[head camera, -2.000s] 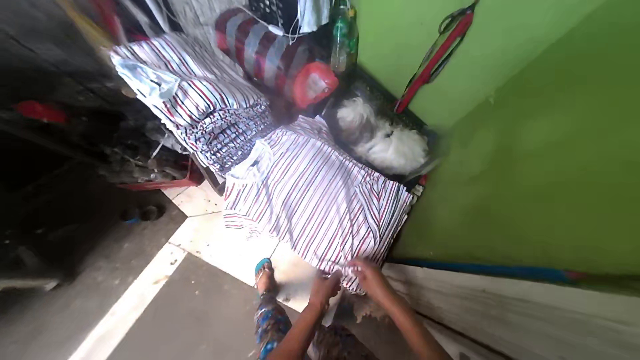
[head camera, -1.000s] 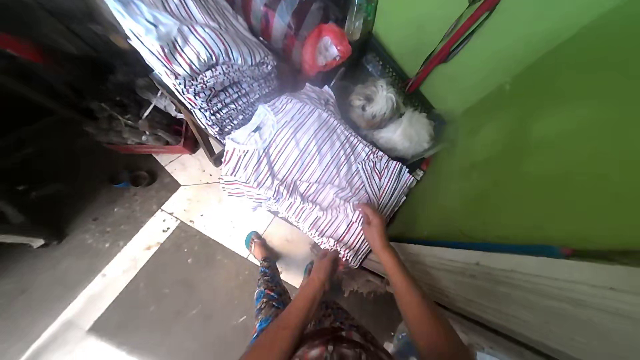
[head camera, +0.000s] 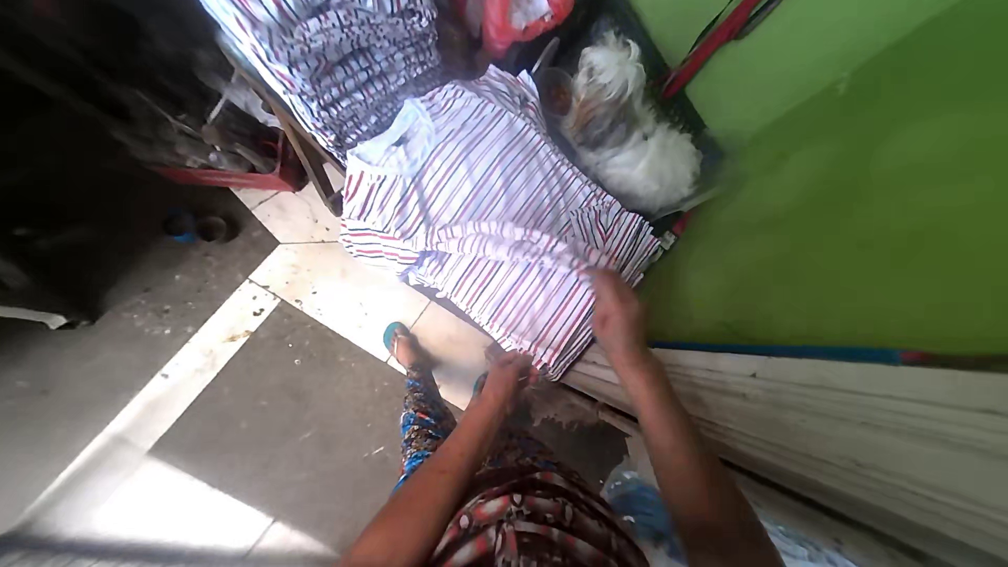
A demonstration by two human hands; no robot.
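Note:
A white garment with red and dark stripes (head camera: 504, 173) lies spread out in front of me, its pale neckline toward the upper left. My right hand (head camera: 617, 313) grips a gathered strip of the striped cloth and lifts it off the layers beneath. At the near hem, my left hand (head camera: 512, 374) touches the lower edge of the garment; its fingers are blurred, so I cannot tell whether they pinch it. A pile of similar striped garments (head camera: 362, 71) lies beyond, at the upper left.
White fluffy material (head camera: 646, 161) in a clear wrapping lies against the green wall (head camera: 850, 205). A red plastic bag (head camera: 524, 24) is at the top. Left are a red crate (head camera: 272, 169) and small cups (head camera: 211, 228) on the floor. A bluish plastic bag (head camera: 642, 504) lies near my right forearm.
My right hand has raised a strip of the cloth, which lay flatter a second ago. My left hand remains at the near hem. The view has moved closer to the garment.

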